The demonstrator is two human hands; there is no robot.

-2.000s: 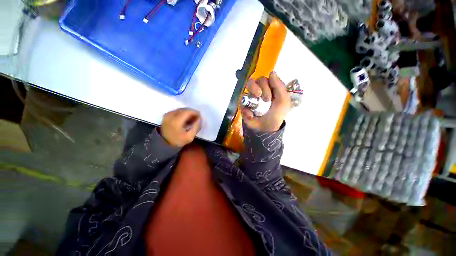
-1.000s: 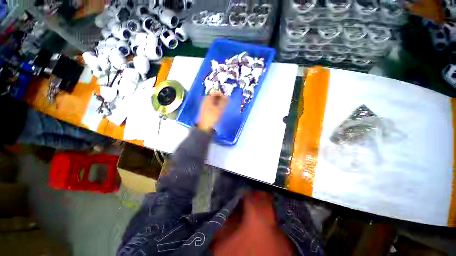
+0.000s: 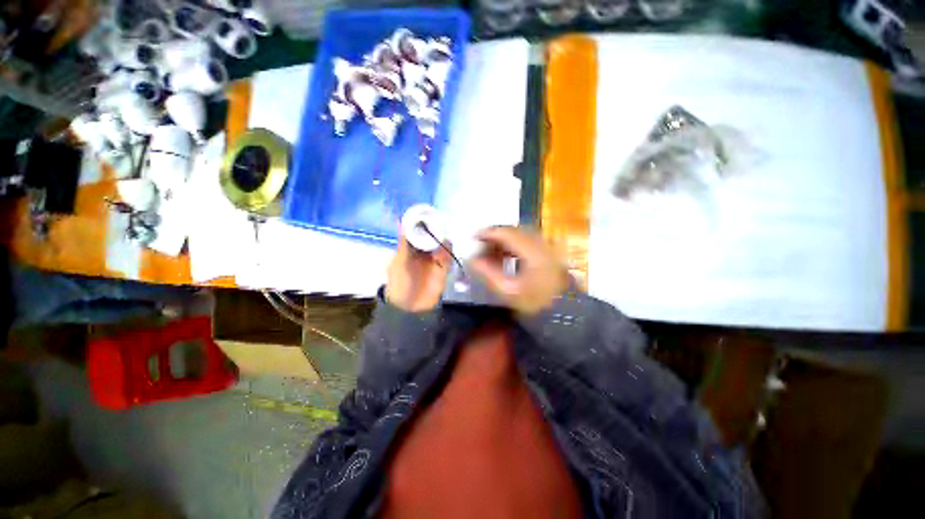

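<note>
My left hand [image 3: 414, 276] holds a white lamp base [image 3: 423, 225] upright just off the front edge of the blue tray, its round open end facing up. Dark lead wires [image 3: 444, 248] run from its opening toward my right hand. My right hand [image 3: 525, 269] is beside it, fingertips bent in near the wire ends, with a small pale bit at the fingers; blur hides whether it grips anything. The blue parts tray [image 3: 340, 193] holds a heap of wired white lamp bases [image 3: 390, 86] toward its back.
A yellow-green reel [image 3: 255, 169] lies left of the tray. White housings [image 3: 167, 71] are heaped at far left. Orange tape [image 3: 570, 132] crosses the table. A clear parts bag [image 3: 674, 152] lies on the right white sheet. A red stool [image 3: 157, 362] stands below left.
My left hand has come out of the tray with a lamp base and is now in front of me. My right hand has come into view beside it. The view has shifted.
</note>
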